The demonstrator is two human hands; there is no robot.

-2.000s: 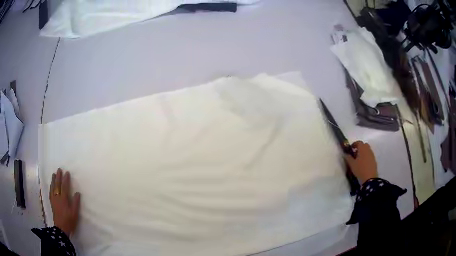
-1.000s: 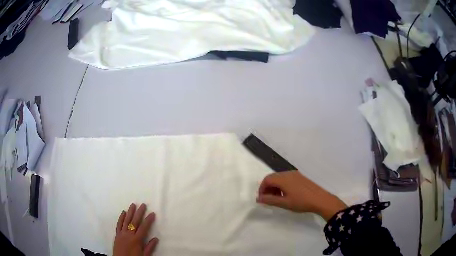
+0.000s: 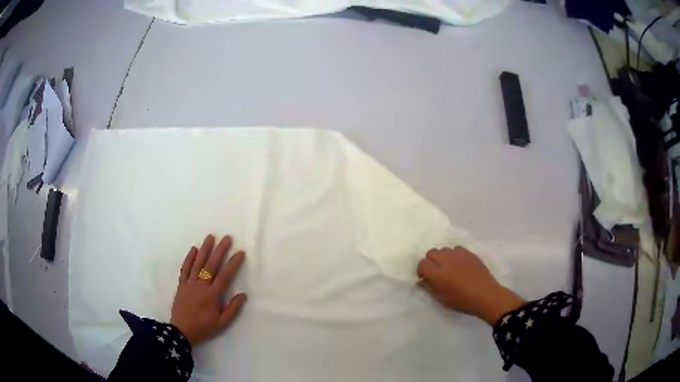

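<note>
A large white cloth (image 3: 298,216) lies on the pale table in front of me, with soft wrinkles and a slanting upper right edge where it appears folded over. My left hand (image 3: 209,291), with a gold ring, lies flat on the cloth, fingers spread, holding nothing. My right hand (image 3: 462,280) is closed on the cloth near its right side; its fingertips are partly hidden. A black bar weight (image 3: 514,109) lies on the table beyond the cloth at the upper right. No shears show.
A white cloth heap (image 3: 298,9) lies at the far side with a dark bar (image 3: 399,19) at its edge. Paper pieces (image 3: 54,134) and another black weight (image 3: 51,224) lie at left. White cloth (image 3: 608,160) lies on brown pieces (image 3: 613,251) at right.
The black bar once beside my right hand now lies farther up and right. The shears seen earlier under my right hand are gone from view. My right hand now grips the cloth.
</note>
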